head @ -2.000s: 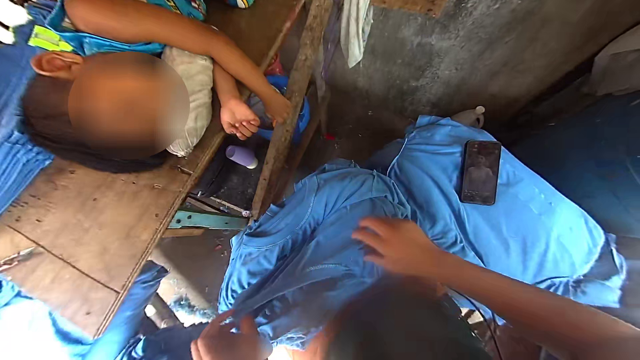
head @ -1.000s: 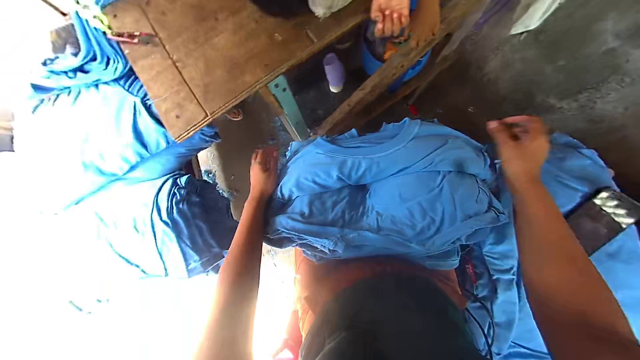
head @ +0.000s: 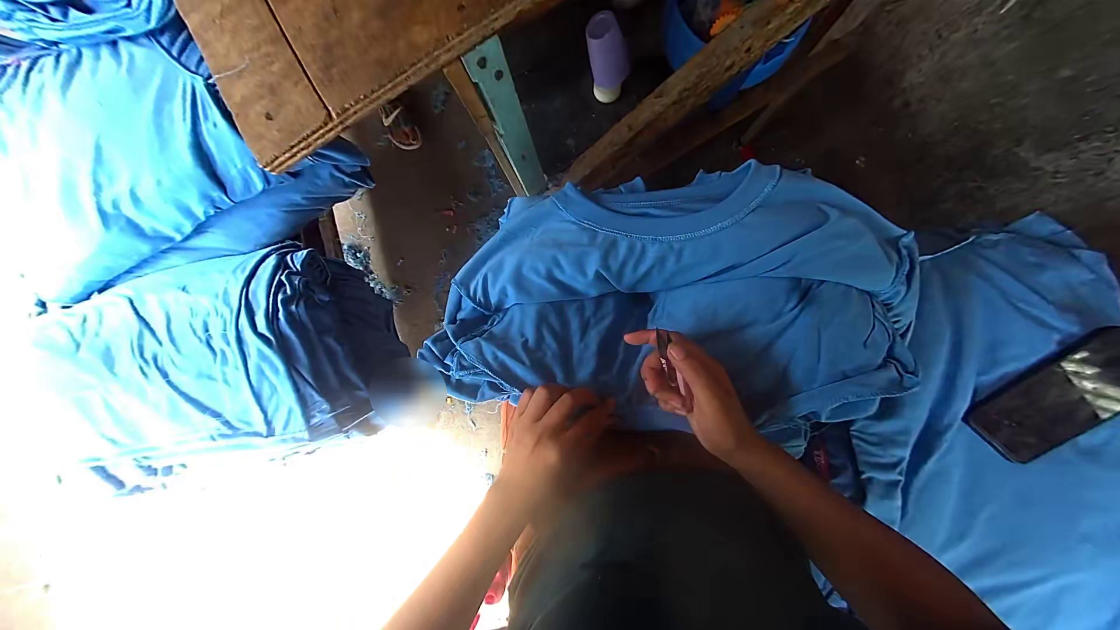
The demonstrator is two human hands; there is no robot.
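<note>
A blue T-shirt (head: pixel 744 262) lies over my lap, its ribbed collar toward the top of the view. My left hand (head: pixel 560 429) rests on the lower edge of the shirt, fingers bent; whether it pinches the cloth cannot be told. Above the cloth, my right hand (head: pixel 696 385) holds a small dark metal tool (head: pixel 667 354), perhaps thread snips, between thumb and fingers, with the index finger pointing left. More blue fabric (head: pixel 980 297) spreads at the right, and a dark smartphone (head: pixel 1050 394) lies on it.
At the upper left is a worn wooden tabletop (head: pixel 289 79) with a green leg brace (head: pixel 505 114). Piles of blue cloth (head: pixel 192 350) fill the left. Beyond the shirt are a wooden beam (head: pixel 700 92), a purple bottle (head: pixel 606 54) and a blue basin (head: pixel 787 52).
My hands have come in from the two sides of the shirt to its lower middle. The collar is now spread more plainly. The view has shifted, and the other person is out of it.
</note>
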